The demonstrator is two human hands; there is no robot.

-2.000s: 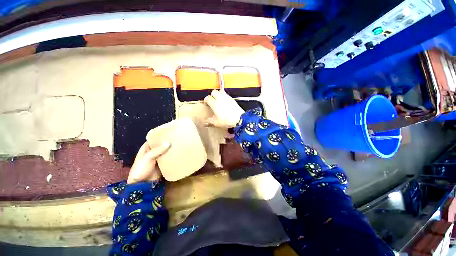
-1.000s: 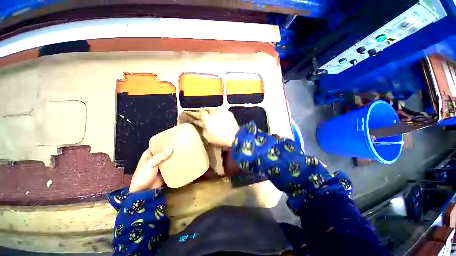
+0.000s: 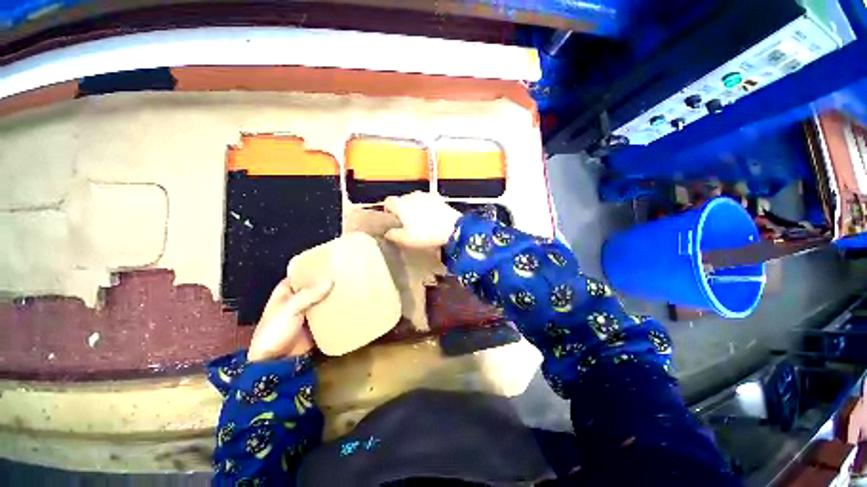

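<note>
My left hand [image 3: 282,321] holds a tan rounded cut piece [image 3: 347,297] flat above the front of the leather sheet; whether more pieces lie under it cannot be told. My right hand [image 3: 425,219] pinches the edge of another tan piece [image 3: 371,223] in the sheet, just below the openings. The beige leather sheet [image 3: 195,114] has several openings showing orange and black beneath. A narrow strip of the sheet [image 3: 414,285] hangs down between my hands.
The worn maroon pad [image 3: 162,328] shows along the front, with a pale board [image 3: 124,409] before it. A blue press panel with green knobs [image 3: 732,80] is at upper right. A blue bucket [image 3: 656,252] stands on the floor at right.
My right hand has stayed near the same spot, shifting slightly while the piece at its fingertips folded and moved. My left hand still holds its piece, nearly unmoved. The view has shifted slightly.
</note>
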